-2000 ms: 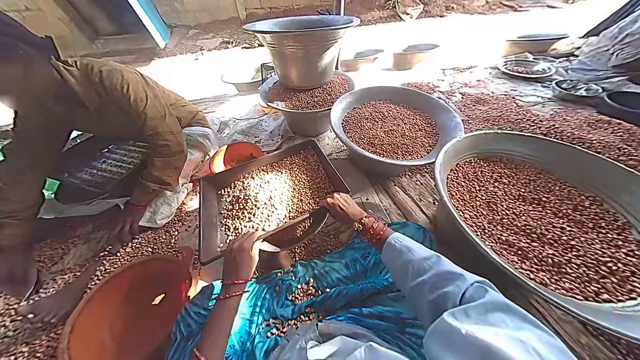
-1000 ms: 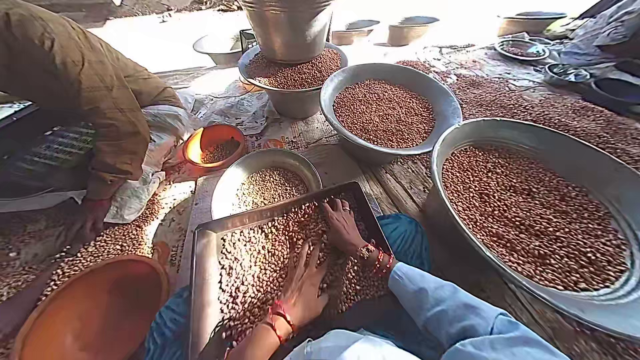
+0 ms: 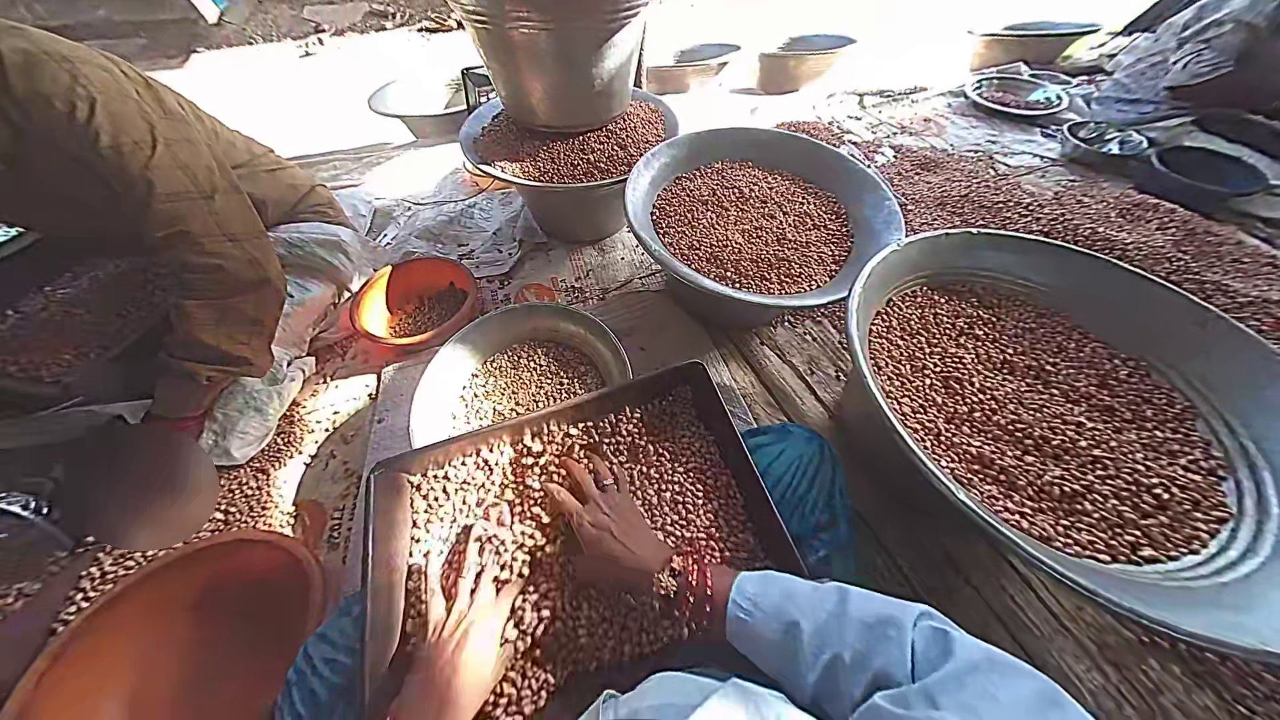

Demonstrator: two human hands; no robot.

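Observation:
A dark rectangular metal tray (image 3: 745,470) lies tilted across my lap, filled with small pale and reddish-brown nuts or seeds (image 3: 690,470). My left hand (image 3: 470,610) rests in them at the lower left, fingers spread and partly sunk among the pieces. To its right, my right hand (image 3: 610,525) lies on the same layer, fingers apart, a ring on one finger and red bracelets at the wrist. Neither hand closes on anything. Just beyond the tray's far edge sits a round metal bowl (image 3: 595,335) with paler pieces in it.
Large metal basins of reddish-brown pieces stand at right (image 3: 1110,280) and centre (image 3: 660,185); another (image 3: 575,210) holds a metal pot (image 3: 560,60). A small orange bowl (image 3: 455,275) and a big orange basin (image 3: 180,620) are at left, near a person's brown sleeve (image 3: 180,200). Wooden planks (image 3: 800,370) lie below.
Two seconds ago both my hands were at the tray's edges; now they are down in its contents. The tray has come nearer to me, uncovering the round metal bowl beyond it.

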